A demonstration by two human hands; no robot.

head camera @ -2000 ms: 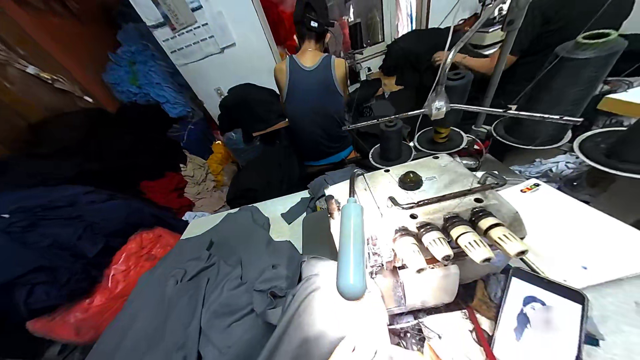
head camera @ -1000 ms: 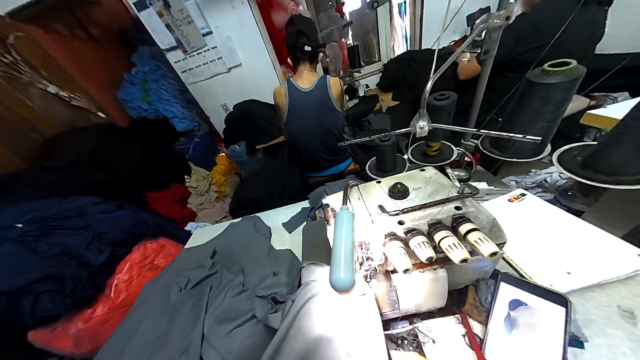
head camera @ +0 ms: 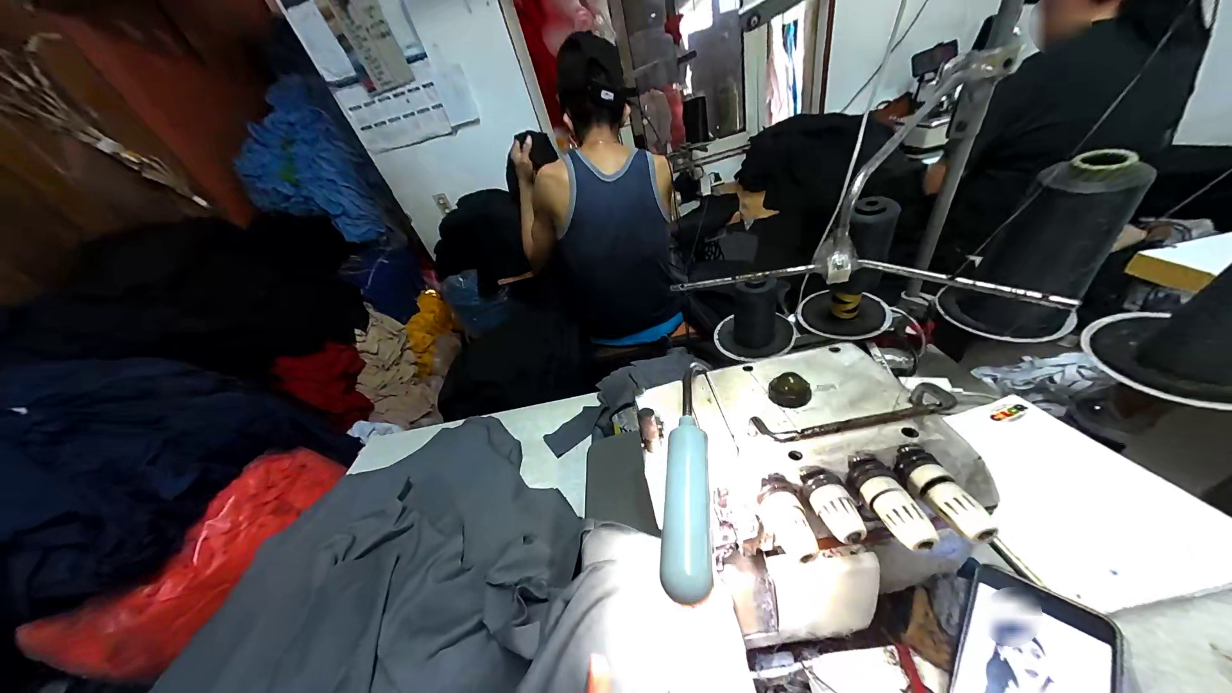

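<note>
Neither my left hand nor my right hand can be made out. A small orange-pink patch shows at the bottom edge, on glare-lit cloth; I cannot tell what it is. Grey fabric lies over the table's left side and runs up to an overlock sewing machine. Several cream tension dials line its front. A pale blue lamp on a bent neck hangs before the machine, its light washing out the cloth below. At the lower right leans a smartphone with a lit screen.
Black thread cones stand on a metal stand behind the machine. A person in a tank top sits ahead, another person in black at the right. Fabric heaps and a red plastic bag lie at the left.
The person in the tank top has raised one hand beside the head, with something black at it. The grey fabric lies much as before. The view has shifted slightly.
</note>
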